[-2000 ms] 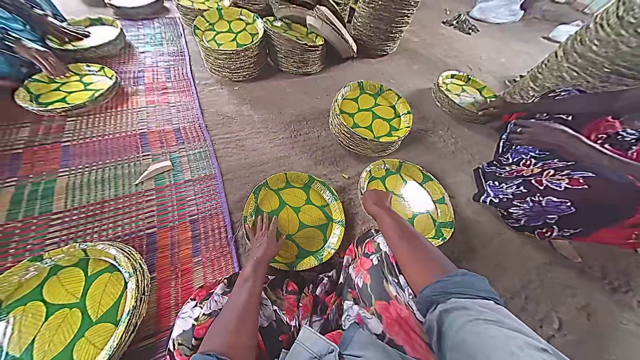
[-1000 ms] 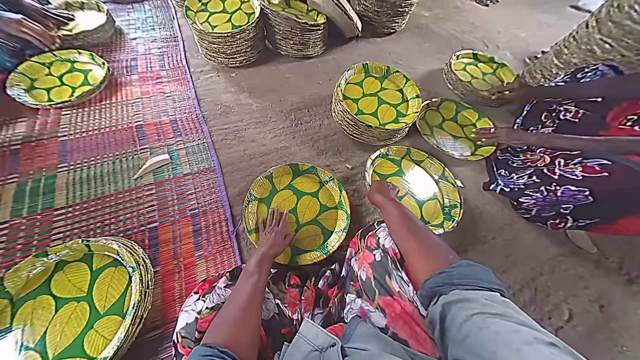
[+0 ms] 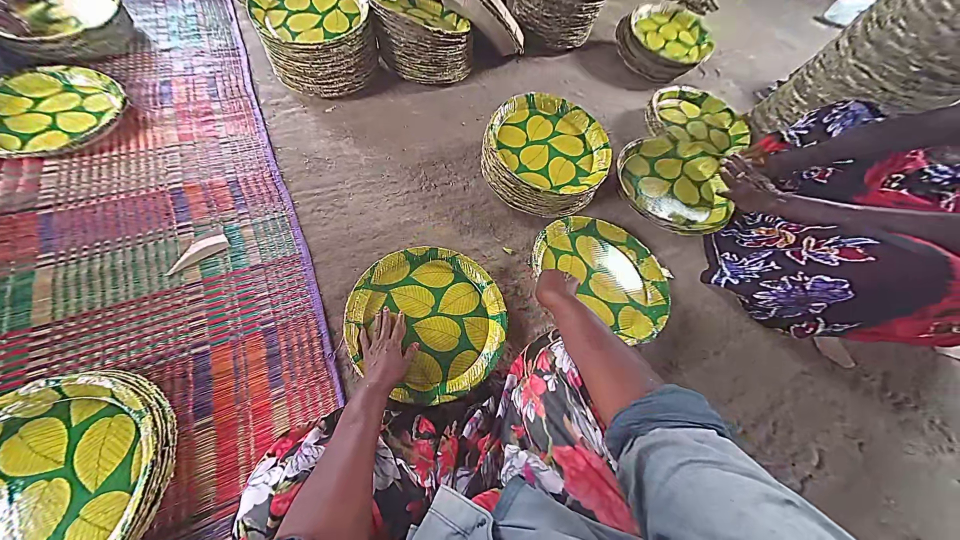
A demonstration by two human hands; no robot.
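In front of me on the ground lies a round plate with a green and yellow leaf print (image 3: pixel 442 322). My left hand (image 3: pixel 386 349) rests on its left part with the fingers apart. To the right, a second leaf-print plate (image 3: pixel 622 285) lies with glare on its surface. My right hand (image 3: pixel 557 286) is at its left edge, with the fingers folded and partly hidden, so its hold cannot be made out. Just beyond, a stack of the same plates (image 3: pixel 544 154) stands on the ground.
A woven mat (image 3: pixel 240 300) covers the left side, bearing a plate stack (image 3: pixel 71 457) and a pale curved scrap (image 3: pixel 199 251). Tall plate stacks (image 3: pixel 319 56) stand at the back. At right, another person's hands (image 3: pixel 750 176) touch a leaf-print plate (image 3: pixel 667 184).
The other person at right has brought a plate into view beside the small stack since the first frame. My hands remain at the same two plates. The view has shifted slightly.
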